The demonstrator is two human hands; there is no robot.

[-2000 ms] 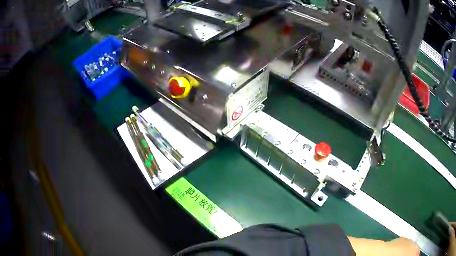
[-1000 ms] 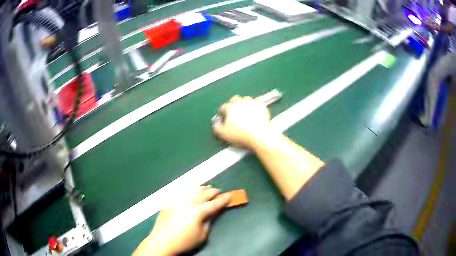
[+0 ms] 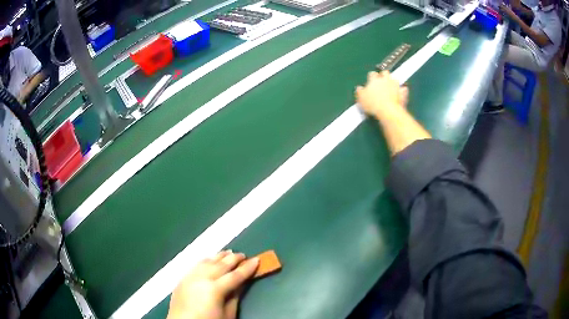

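My right hand (image 3: 385, 96) is stretched far out over the green bench. Its fingers are on the near end of a narrow grey carrier fixture (image 3: 394, 57) with a row of small holes, which lies beside the white strip. My left hand (image 3: 212, 283) is at the bottom centre, cut off by the frame's lower edge. Its fingers rest on a small flat orange-brown block (image 3: 267, 264), whose far end shows past the fingertips.
A green label (image 3: 449, 46) lies beyond my right hand. Red bins (image 3: 153, 55) and a blue bin (image 3: 191, 38) stand on the far side, with grey perforated bars (image 3: 240, 22). The machine (image 3: 22, 168) is at the left edge. People sit at the upper right and upper left.
My right hand has moved farther out along the bench with the carrier fixture. My left hand stays on the orange-brown block. The view has shifted, and the machine has mostly left it.
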